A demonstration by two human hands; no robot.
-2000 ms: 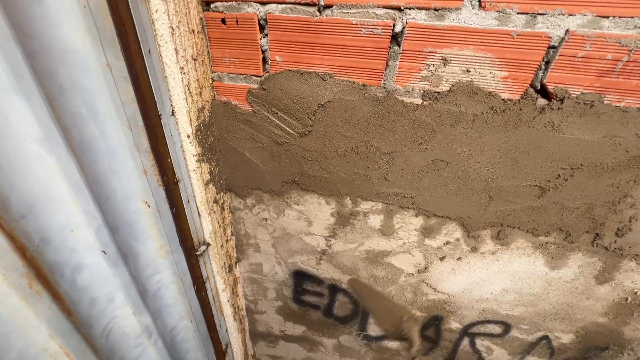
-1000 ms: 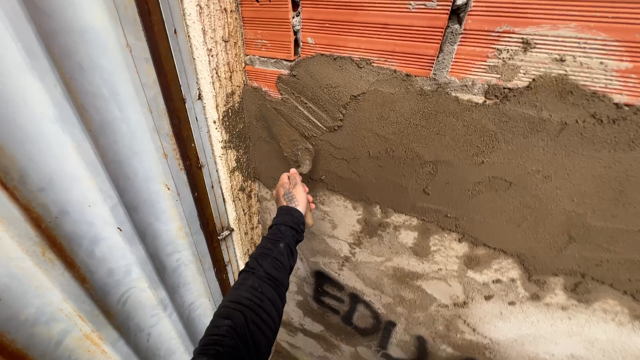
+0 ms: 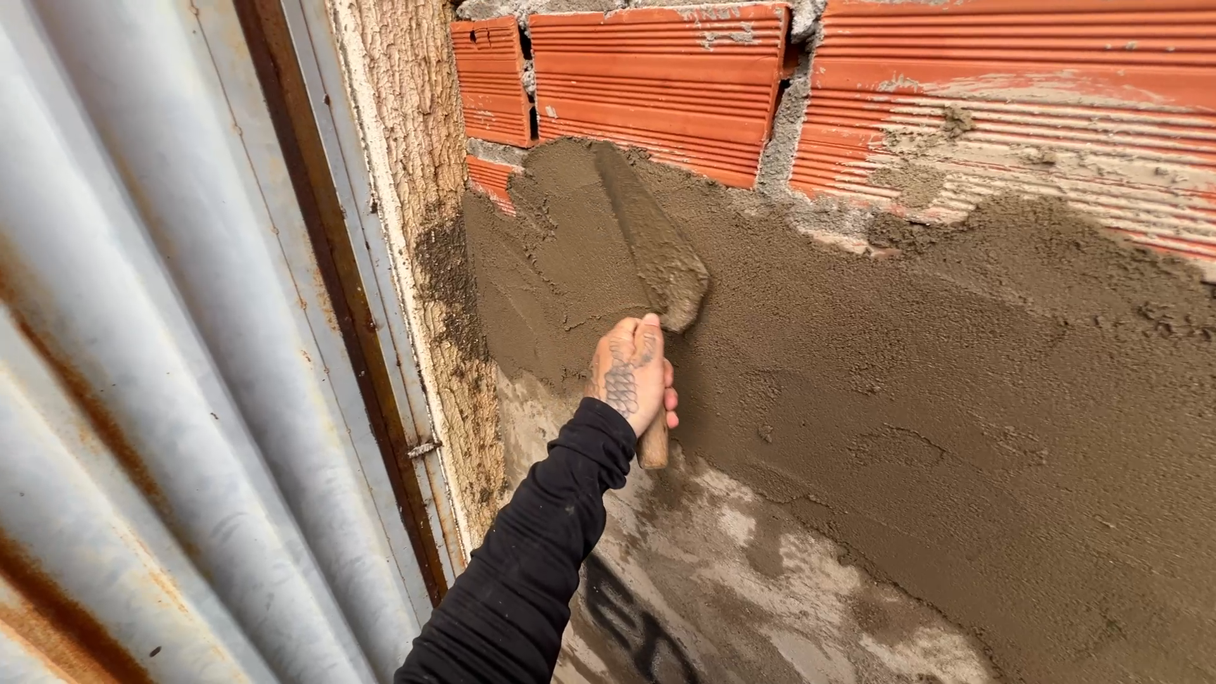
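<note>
My left hand [image 3: 632,370], in a black sleeve, is closed around the wooden handle [image 3: 654,446] of a mortar-coated trowel [image 3: 665,261]. The trowel's blade lies against the band of wet mortar [image 3: 855,342] on the wall, its tip up and left near the mortar's top edge. Red ribbed clay bricks [image 3: 655,85] show above this band. Under it lies a paler, rough, patchy wall surface [image 3: 760,570] with black painted marks [image 3: 641,627]. My right hand is out of view.
Corrugated metal sheeting [image 3: 171,285] with rust streaks stands along the left side. Beside it run a rusty metal strip [image 3: 328,237] and a rough, bark-like upright [image 3: 427,190], smeared with mortar, which meets the plastered wall.
From one second ago, the trowel in my left hand has moved up and right over the mortar, and more of its blade shows. Two seconds ago only a blurred shape showed low on the wall.
</note>
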